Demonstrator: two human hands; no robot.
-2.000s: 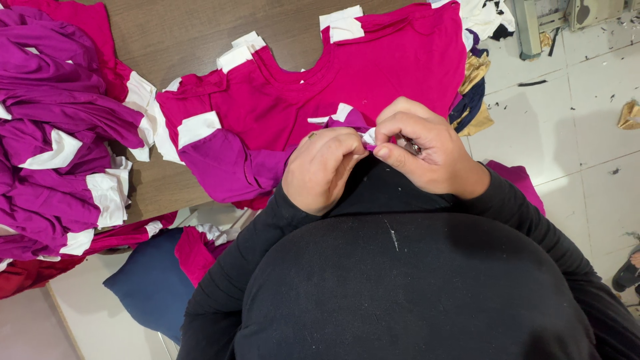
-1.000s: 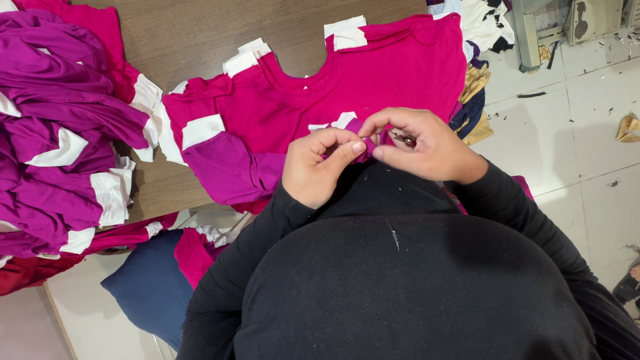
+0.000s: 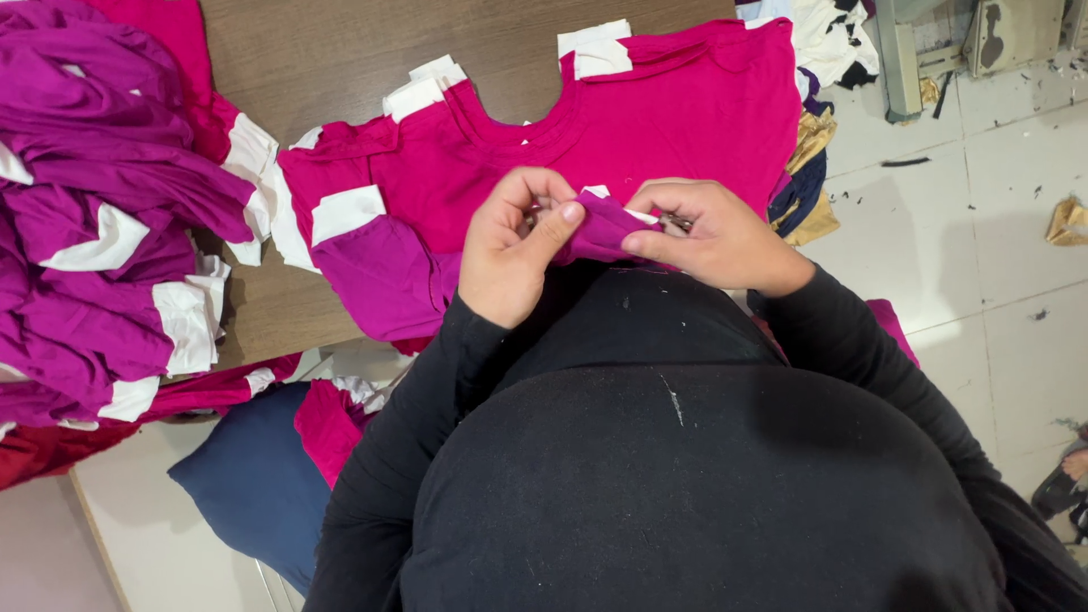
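Observation:
My left hand [image 3: 518,242] pinches an edge of a purple fabric piece [image 3: 605,228] that has bits of white backing on it. Opposite it, my right hand [image 3: 714,234] grips the same piece between thumb and forefinger. A small metal tool [image 3: 677,222], its kind unclear, sits within the fingers of that hand and is mostly hidden. Beneath and beyond both hands lie pink fabric pieces [image 3: 680,110] with a curved neckline cutout and white backing tabs [image 3: 602,58]. Purple fabric with a white strip [image 3: 348,212] lies to the left of my left hand.
Purple garments [image 3: 93,170] with white tabs are heaped at the left on the wooden table [image 3: 314,42]. Below hang pink and red cloths, near a dark blue cloth [image 3: 255,484]. At right are fabric scraps [image 3: 803,187], a metal machine leg [image 3: 897,68] and a littered tiled floor [image 3: 926,255].
My hands were close together on the purple piece; they are now farther apart, with more of it showing between them. The pink fabric lies much as before.

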